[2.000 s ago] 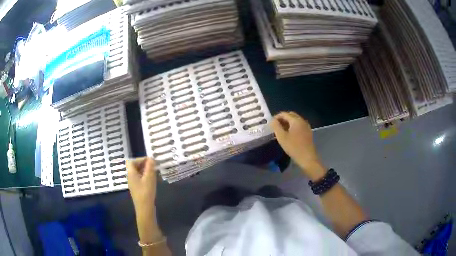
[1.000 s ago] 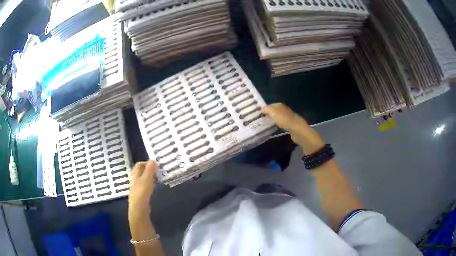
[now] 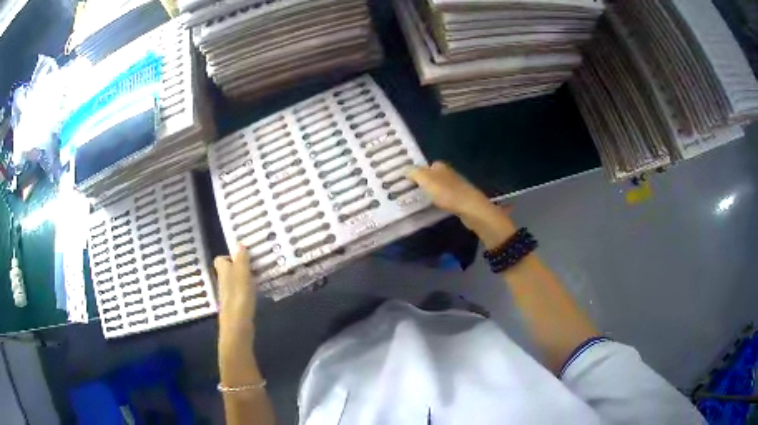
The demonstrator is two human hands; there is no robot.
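A white slotted tray (image 3: pixel 307 166) with rows of dumbbell-shaped slots tops a low tray stack at the bench's front edge, in the middle. My left hand (image 3: pixel 236 278) grips its near left corner. My right hand (image 3: pixel 453 192) grips its right edge, fingers on top. The tray sits slightly askew over the layers below, whose edges show along the front. The undersides of my fingers are hidden. Another slotted tray (image 3: pixel 150 257) lies to the left, beside my left hand, with dark slots.
Tall tray stacks stand behind (image 3: pixel 287 50), at the back right (image 3: pixel 507 50) and far right (image 3: pixel 619 108). A smartphone (image 3: pixel 116 145) and blue packet (image 3: pixel 112 91) lie on the left stack. A small bottle (image 3: pixel 17 282) lies far left. Blue stools (image 3: pixel 133 394) are below.
The top tray has shifted slightly left and back relative to the layers below, with both hands still on it. My right hand has moved left with its edge. The whole view has shifted slightly.
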